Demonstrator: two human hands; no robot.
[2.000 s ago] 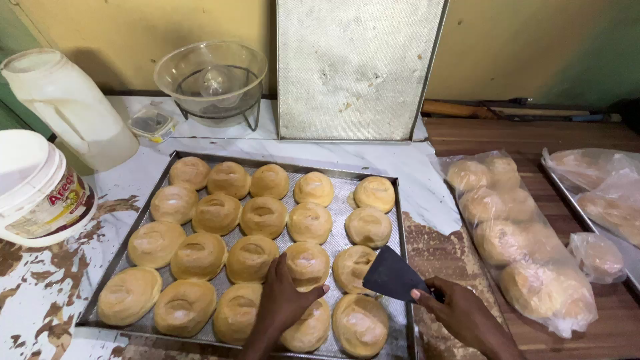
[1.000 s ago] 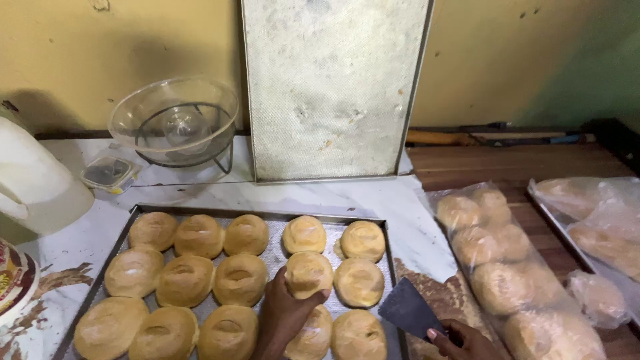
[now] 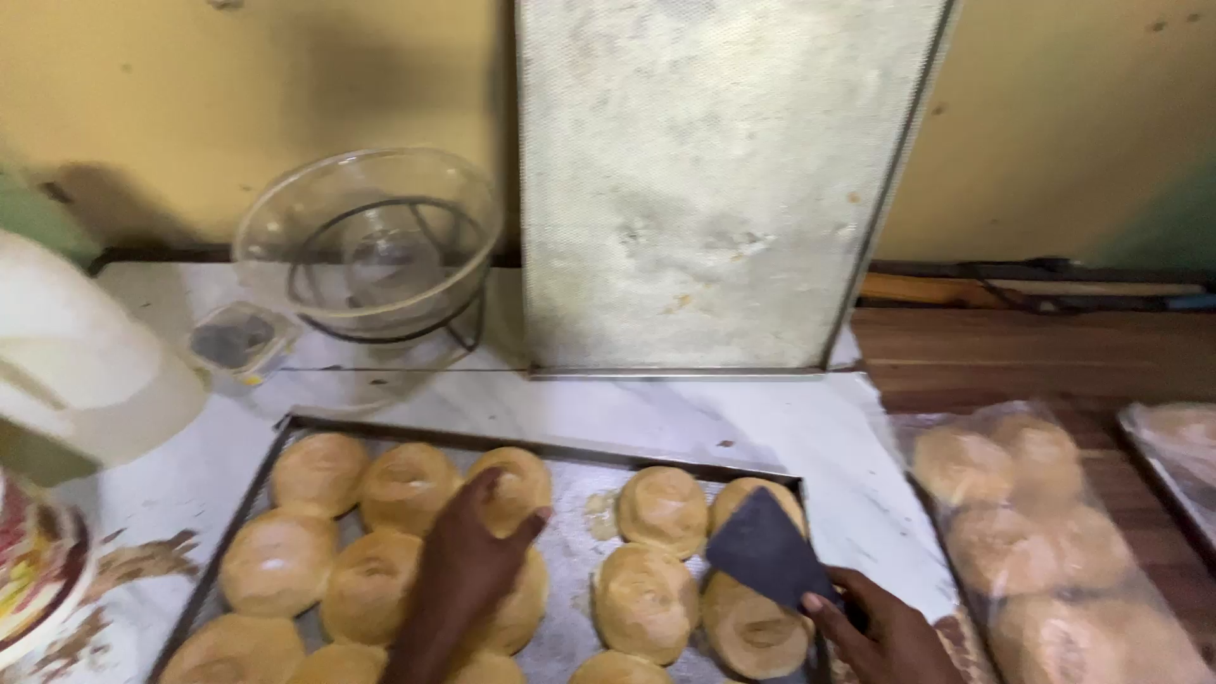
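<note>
Rows of round bread buns (image 3: 277, 560) sit on a metal baking tray (image 3: 560, 454). My left hand (image 3: 480, 551) reaches over the tray with its fingers at a bun (image 3: 513, 489) in the back row; thumb and fingers are spread about it, and whether they grip it is unclear. My right hand (image 3: 883, 622) holds a dark flat scraper (image 3: 765, 551) by its handle. The blade hangs over two buns in the rightmost column and partly hides them. A strip of bare tray shows between the left group of buns and the two right columns.
An upright metal tray (image 3: 703, 190) leans on the wall. Left of it are a clear bowl (image 3: 380, 275) on a wire stand, a small plastic container (image 3: 237, 337), a white jug (image 3: 85, 361) and a printed bucket (image 3: 38, 560). Bagged buns (image 3: 1035, 541) lie right, beside another tray (image 3: 1168, 484).
My left hand has moved from the column right of the gap to a back-row bun left of it. The scraper is now over the rightmost buns. The view has shifted.
</note>
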